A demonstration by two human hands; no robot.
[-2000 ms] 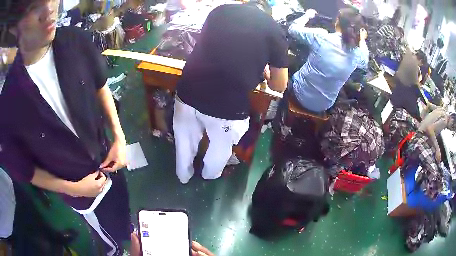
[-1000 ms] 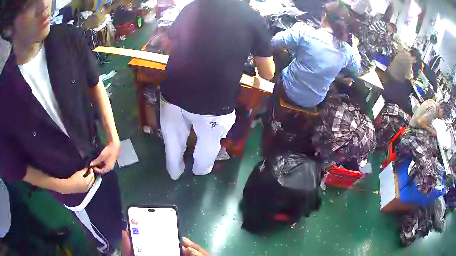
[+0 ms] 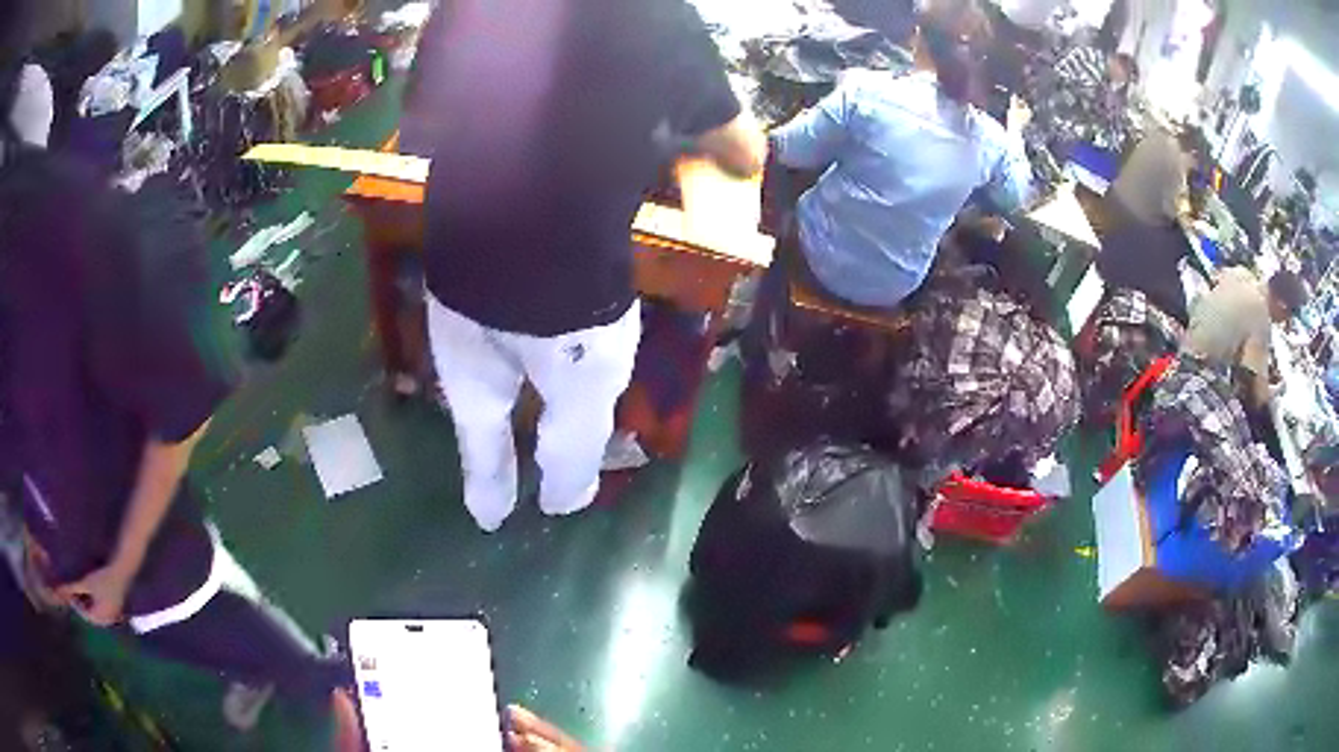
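A smartphone (image 3: 426, 688) with a bright white screen stands upright at the bottom edge of the view, left of centre. My left hand (image 3: 347, 720) shows only as a sliver of finger at the phone's left side. My right hand (image 3: 541, 730) shows as fingertips at the phone's right side. The phone is held between the two hands. The rest of both hands is cut off by the bottom edge. The small marks on the screen are too blurred to read.
A person in dark clothes (image 3: 110, 338) is close at left. A person in white trousers (image 3: 529, 191) stands at a wooden table (image 3: 397, 191). A black bag (image 3: 793, 573), a red basket (image 3: 987, 508) and plaid heaps (image 3: 991, 375) lie on the green floor. Others sit at right.
The person at left has turned and moved lower left, head no longer clearly visible. The person in white trousers is more upright, an arm raised. The view has shifted; the phone stays held.
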